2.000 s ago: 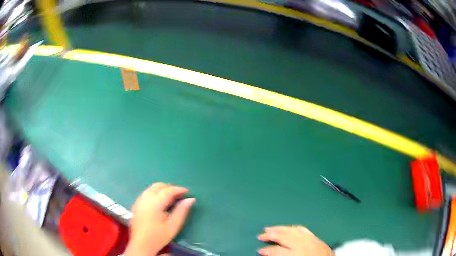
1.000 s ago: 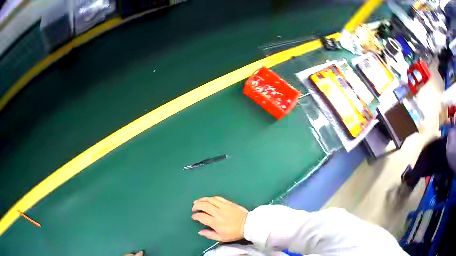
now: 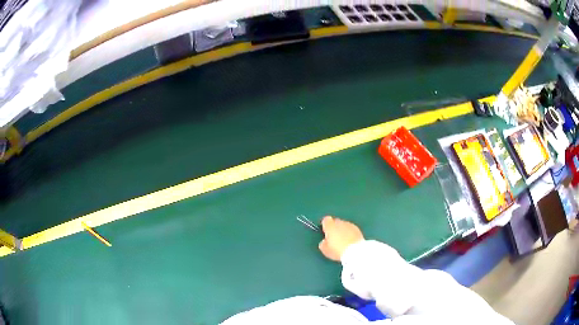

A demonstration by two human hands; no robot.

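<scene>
The thin tweezers [image 3: 308, 222] are on the green bench top, their pale tips pointing up and left. My right hand [image 3: 339, 238], bare with a white sleeve, has its fingers closed over their dark rear part, which is hidden. I cannot tell if the tweezers are lifted off the surface. My left hand is not in view; white cloth shows at the bottom edge. A red bin [image 3: 407, 156] with small pale pieces stands beyond my right hand, beside the yellow line.
Orange-yellow housings [image 3: 484, 176] lie on pale sheets at the right. A thin orange stick [image 3: 96, 234] lies by the yellow line [image 3: 254, 167] at the left. A white tray with dark pockets [image 3: 378, 15] is at the back. A yellow post [image 3: 523, 71] rises at the back right.
The view has turned. My right hand was open beside the tweezers and has moved onto their dark end. The left fingertips at the bottom edge have left the picture.
</scene>
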